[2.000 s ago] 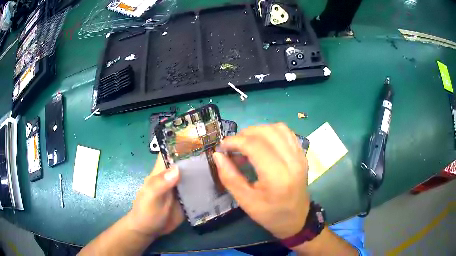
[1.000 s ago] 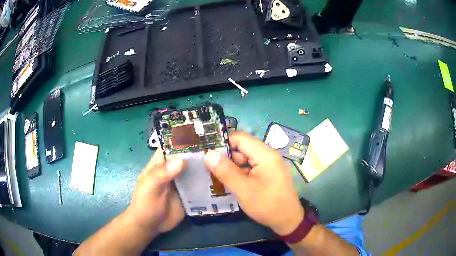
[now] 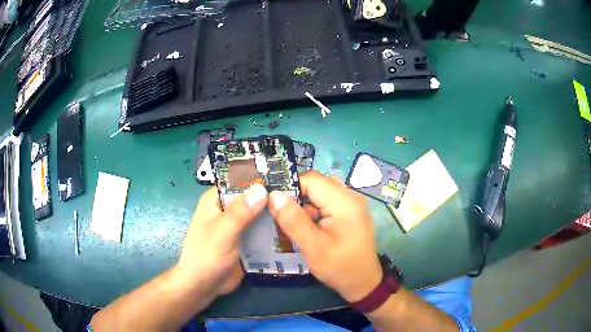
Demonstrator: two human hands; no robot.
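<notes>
An open smartphone lies in both hands, its green motherboard and copper-brown patch at the far end. The silver-white battery area and orange-brown flex cable show nearer me. My left hand holds the phone's left side, its thumb on the lower edge of the board. My right hand holds the right side, its thumb beside the left one. The thumbs hide what is under them. A black cover with a whitish rounded-triangle patch lies right of the phone, partly on a pale yellow card.
A black parts tray lies behind the phone. More dark covers lie just behind it. A corded electric screwdriver lies right. A cream card, thin stick and two phones lie left; a phone tray stands upper left.
The right hand has moved from above the phone to its right side, uncovering the cover on the card. The left thumb has moved inward to the board's edge. The phone is straighter.
</notes>
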